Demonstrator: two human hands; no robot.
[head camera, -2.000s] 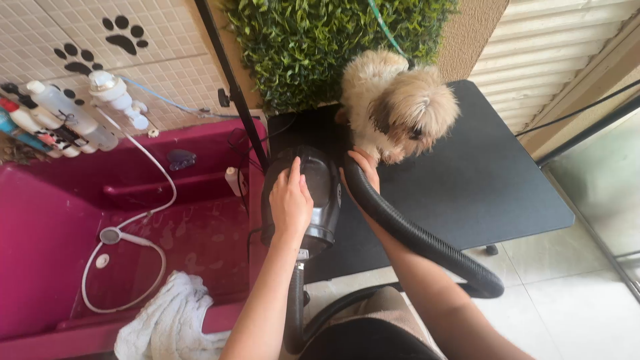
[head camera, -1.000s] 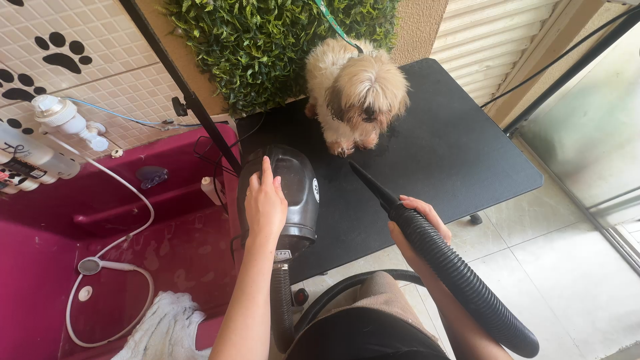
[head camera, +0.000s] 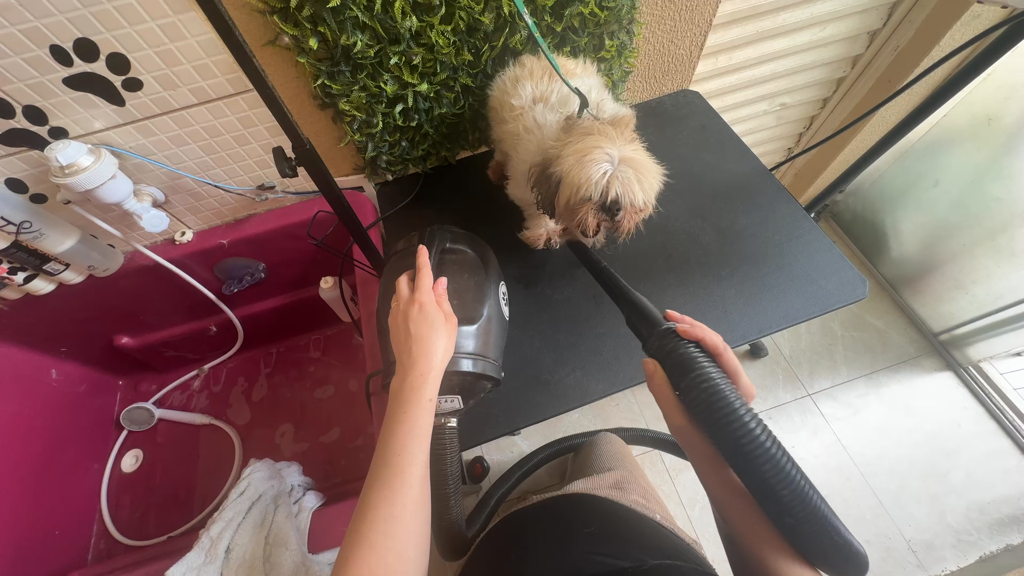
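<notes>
A small shaggy cream dog (head camera: 576, 144) stands on the black grooming table (head camera: 720, 240), a green lead (head camera: 548, 52) at its neck. My left hand (head camera: 422, 316) rests with its fingers spread on top of a dark pet dryer (head camera: 472, 296) at the table's left side. My right hand (head camera: 704, 360) holds the ribbed black dryer hose (head camera: 720, 416) just behind its tapered nozzle (head camera: 616, 288). The nozzle's tip is close below the dog's muzzle; whether it touches the fur I cannot tell. The hose's far part loops low in front of my body.
On the left is a magenta tub (head camera: 176, 312) with a white shower head (head camera: 140, 416) and a white towel (head camera: 256, 520) over its edge. Bottles (head camera: 56, 240) hang on the tiled wall. A black upright post (head camera: 304, 152) stands between tub and table, beside an artificial hedge panel (head camera: 448, 80).
My right hand has come to hold the hose behind the nozzle, which now points up toward the dog; two seconds ago that hand was close by the dog's front. My left hand remains on the dryer.
</notes>
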